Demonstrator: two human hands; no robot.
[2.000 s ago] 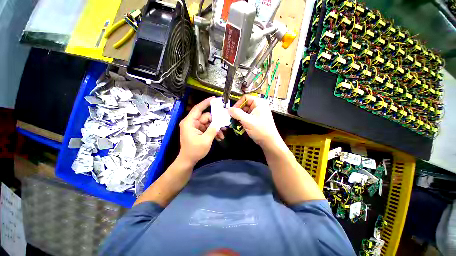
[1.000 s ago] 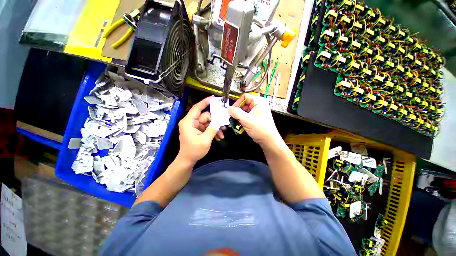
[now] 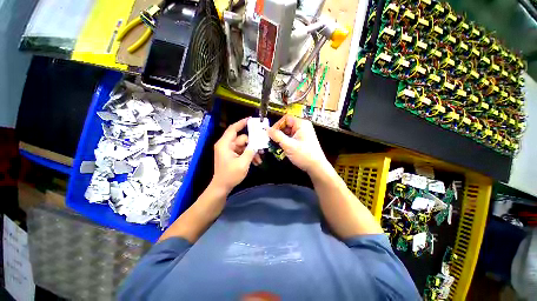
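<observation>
My left hand holds a white part by its left side, at the centre of the view. My right hand holds a small circuit board with yellow wire against the right side of the white part. The board is mostly hidden by my right fingers. The dark tip of the soldering machine points down at the top edge of the white part. Whether it touches cannot be told.
A blue bin of white pieces is at left. A yellow crate of soldered units is at right. A black fan and pliers stand behind. Rows of boards lie on a black sheet at upper right.
The view has shifted slightly, so the machine and fan appear a little higher and further left. Both hands keep their grip on the white part and board.
</observation>
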